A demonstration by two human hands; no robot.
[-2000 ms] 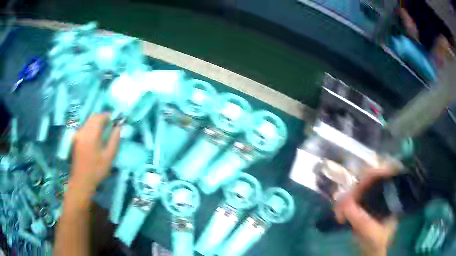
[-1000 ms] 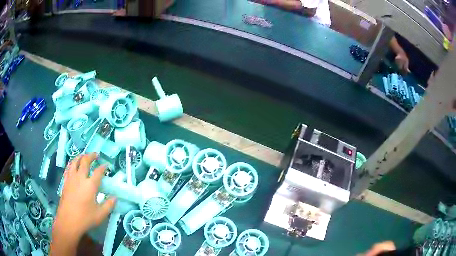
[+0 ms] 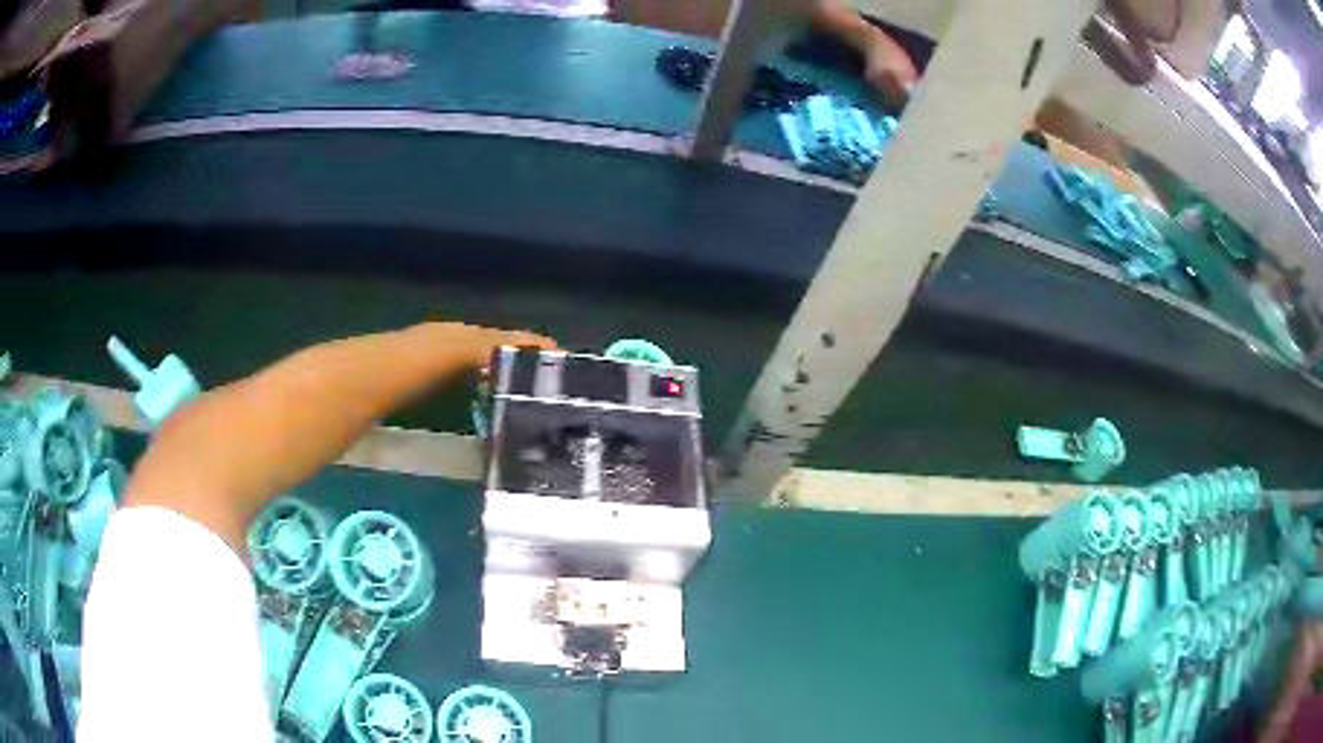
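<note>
My left hand (image 3: 486, 343) reaches from the left on a bare forearm with a white sleeve. Its fingers go behind the top left corner of the silver screw feeder (image 3: 595, 530) and are mostly hidden. The feeder has an open dark hopper, a red light on top and a pale pick-up plate (image 3: 508, 621) in front. Part of a turquoise fan head (image 3: 639, 353) shows just behind the feeder; whether my hand touches it is hidden. Half-assembled fans (image 3: 374, 560) with open handles lie left of the feeder. I cannot make out my right hand.
A worn metal post (image 3: 900, 240) rises right of the feeder. Neat fan rows (image 3: 1146, 544) stand at right. Single fans lie near the pale edge strip (image 3: 929, 494), left and right. A skin-coloured patch, owner unclear, shows at the lower right edge. Another person's hand (image 3: 888, 66) is across the belt.
The view has swung right, so the feeder now sits near the centre. My left hand has left the fan pile and reached behind the feeder. The right hand seen low at right is no longer identifiable.
</note>
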